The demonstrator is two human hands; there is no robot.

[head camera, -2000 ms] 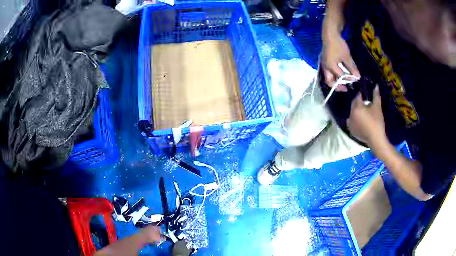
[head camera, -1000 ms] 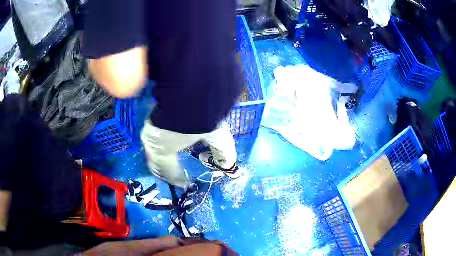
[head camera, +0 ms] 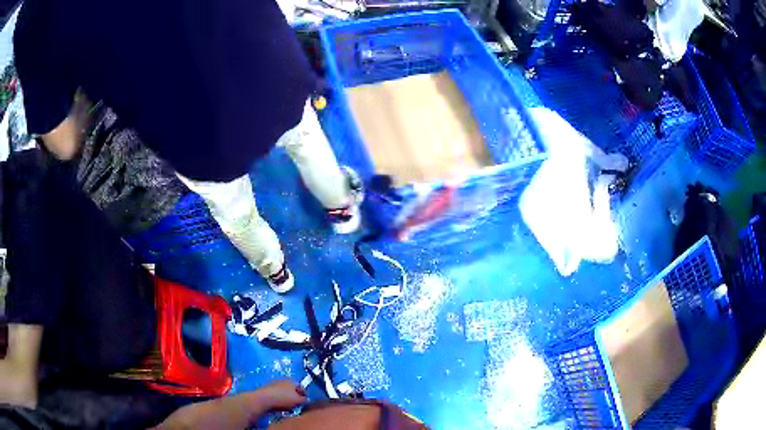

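A hand that looks like my left hand (head camera: pixel 256 401) is at the bottom edge, blurred and cut off. Its fingertips lie by a brown, rounded surface (head camera: pixel 357 416) that I cannot identify. Whether it grips anything cannot be told. My right hand is not in view. Beyond the hand, tangled black and white strips (head camera: pixel 323 340) lie on the blue floor. A large blue crate (head camera: pixel 504 172) with tan cardboard in its bottom stands farther forward, its near side blurred.
A person in a dark top (head camera: pixel 181 92) and light trousers stands left of the crate. A red stool (head camera: pixel 168 336) is at lower left, beside someone's dark clothing. A white bag (head camera: pixel 571 210) lies right of the crate. Another cardboard-lined crate (head camera: pixel 584 382) is at lower right. Dark cloth (head camera: pixel 126 172) lies at left.
The standing person has moved left, uncovering the large crate. That crate appears farther right, with its near side blurred. The hand at the bottom edge remains there.
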